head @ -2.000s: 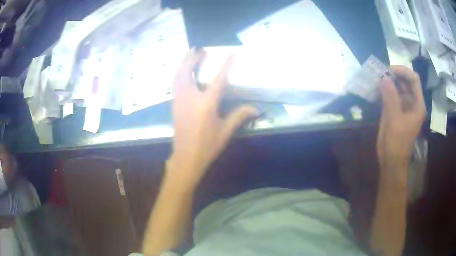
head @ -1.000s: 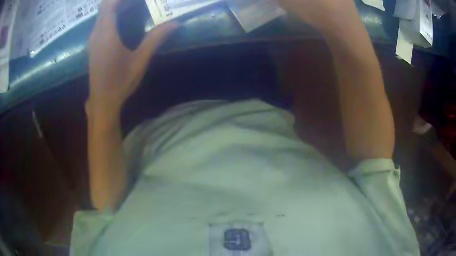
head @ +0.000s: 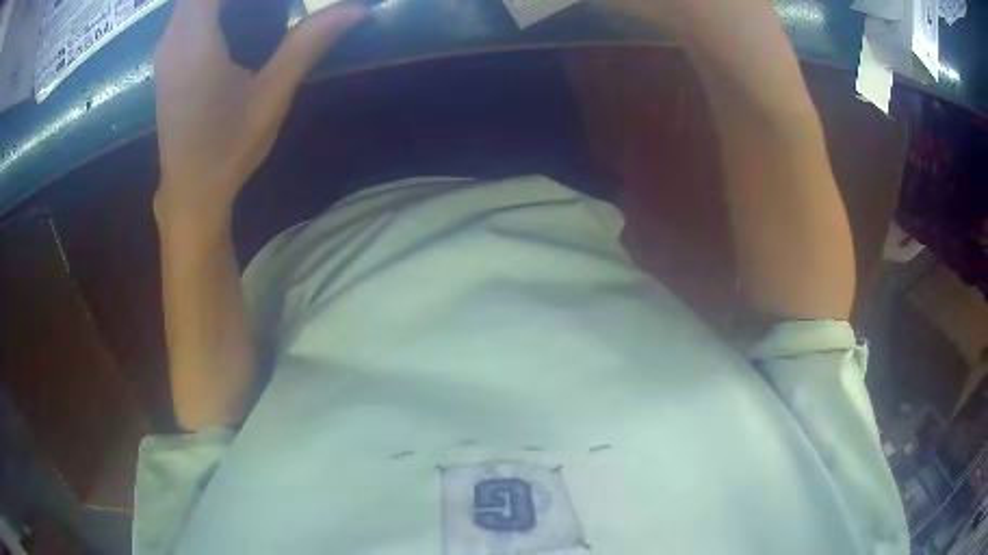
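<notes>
My left hand point(head: 222, 92) is at the upper left over the bench edge, cut off by the top edge, thumb spread from the fingers. A white piece point(head: 323, 4) shows by its thumb; its contact with the hand is unclear. A dark patch point(head: 256, 26) lies between thumb and fingers. My right hand point(head: 650, 13) is at the top, mostly cut off, fingertips hidden. A small printed label point(head: 538, 9) sticks out to the left from its fingers.
A printed white sheet point(head: 92, 38) lies on the green bench point(head: 444, 30) at upper left. White boxes with a hanging flap point(head: 873, 67) are at upper right. Brown panels point(head: 108, 304) stand below the bench. Cardboard point(head: 951, 309) and blurred clutter are at the lower right.
The view has tilted down, so bench, hands and label sit higher and are more cut off. Since the oldest frame, my right hand and the label have come closer to my left hand.
</notes>
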